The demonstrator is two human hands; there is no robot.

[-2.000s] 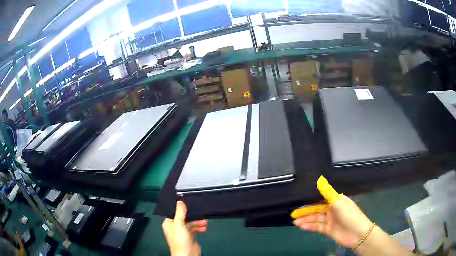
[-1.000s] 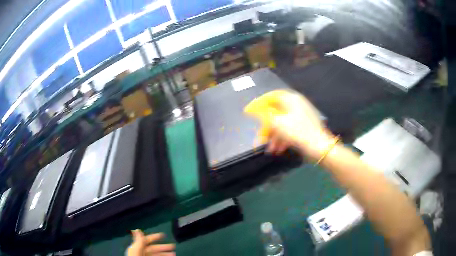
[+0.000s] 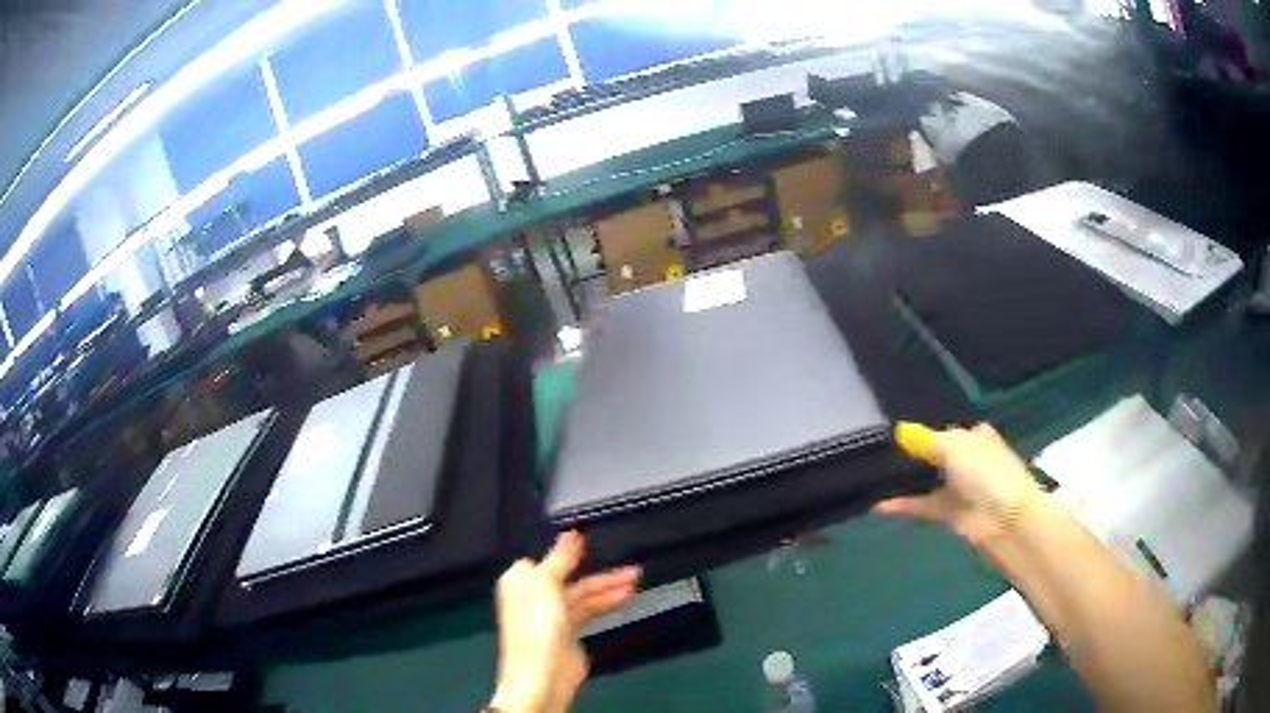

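Observation:
A closed dark grey laptop with a small white label lies on a black foam pad in front of me. My right hand, with yellow finger cots, is at the laptop's near right corner, with its fingers at the edge of the laptop and pad. My left hand is at the near left corner, thumb up by the laptop edge and fingers apart below the pad's front edge. Whether either hand grips the pad or laptop is unclear.
More closed laptops lie on black pads to the left. A clear bottle and a dark box are at the near edge. Printed sheets and white bags lie right. Another black pad is beyond.
My right hand has come down from over the dark grey laptop to its near right corner. My left hand has moved up and right to the near left corner. The view has shifted.

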